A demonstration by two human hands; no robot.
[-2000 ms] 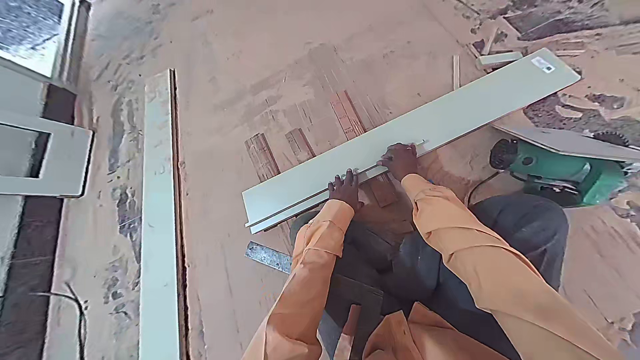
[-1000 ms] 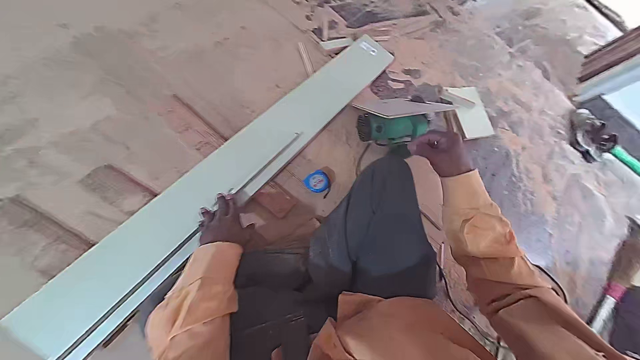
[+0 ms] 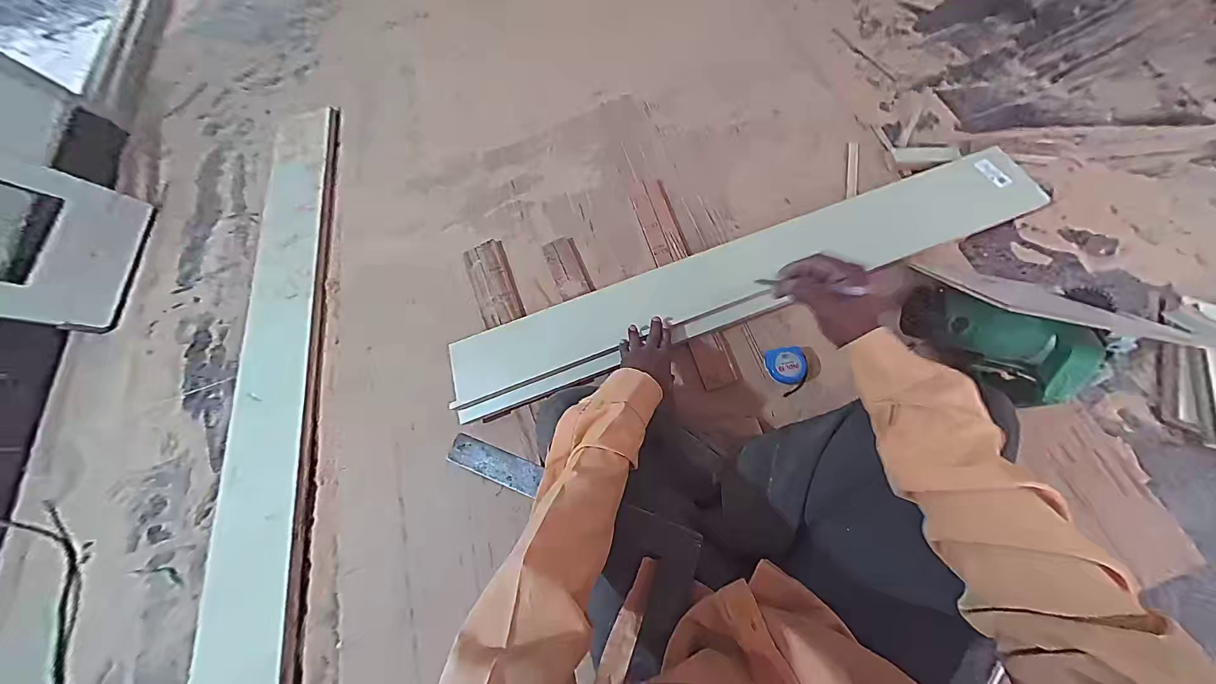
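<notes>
A long pale board (image 3: 722, 261) lies slantwise across wood strips in front of my knees. A thin straight strip (image 3: 560, 368) runs along the board near its lower edge. My left hand (image 3: 649, 353) presses that strip down on the board with spread fingers. Slightly blurred, my right hand (image 3: 836, 293) is over the strip's right end, its fingers closed on a slim marking tool, perhaps a pencil. On the floor just below the board sits a blue tape measure (image 3: 786, 365). A metal square or flat blade (image 3: 494, 464) lies near my left forearm.
A green power saw (image 3: 1016, 347) with a flat plate stands right of my knee. Another long pale board (image 3: 261, 380) lies at the left. Wood strips (image 3: 492, 283) are under and beyond the work board, with offcuts (image 3: 926, 157) at the upper right. A white frame-like piece (image 3: 85, 256) is far left.
My right hand has moved from beside the green saw to the strip on the board, now with a slim tool in its fingers. The view has swung back left.
</notes>
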